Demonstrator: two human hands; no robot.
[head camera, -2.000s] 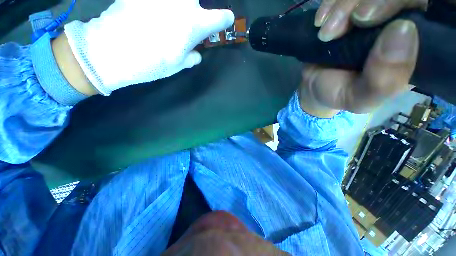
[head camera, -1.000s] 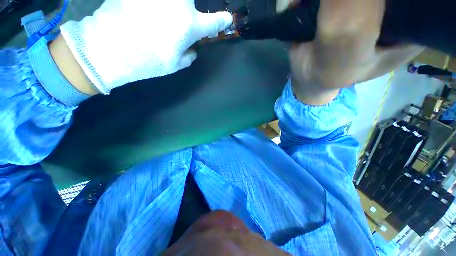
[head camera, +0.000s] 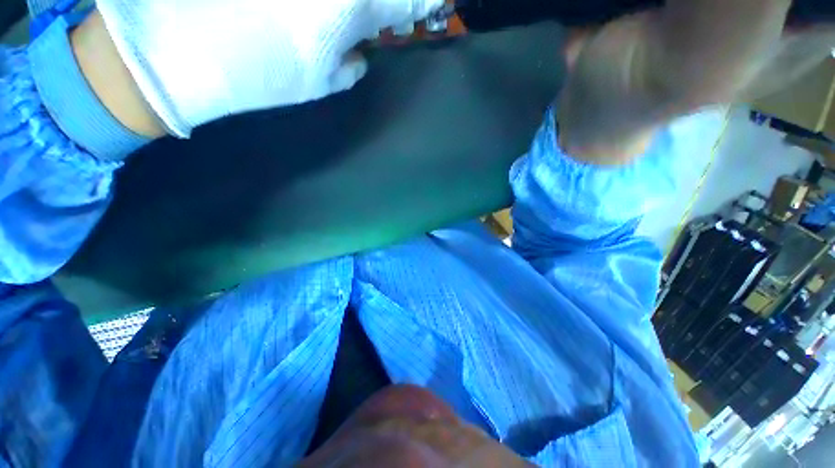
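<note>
My left hand (head camera: 243, 59), in a white knitted glove, reaches to the top edge of the view, its fingertips at a small silver piece (head camera: 437, 18) on the orange-brown fixture (head camera: 455, 25). The fixture shows only as a short strip at the top edge. Whether the glove grips the piece cannot be told. My bare right hand (head camera: 673, 69) is blurred and closed around the black electric screwdriver (head camera: 549, 11), which is cut off by the top edge. The driver's nose is beside the silver piece; its bit is not visible.
The dark green bench mat (head camera: 366, 174) lies between the fixture and my blue smock (head camera: 439, 320). A blue wrist strap (head camera: 82, 91) is on my left wrist. Black crates (head camera: 710, 283) stand on the floor at the right, with cardboard boxes and shelving.
The fixture and both hands have shifted up toward the top edge of the view. The driver's nose has come close to the gloved fingertips, and the bit seen earlier is now hidden.
</note>
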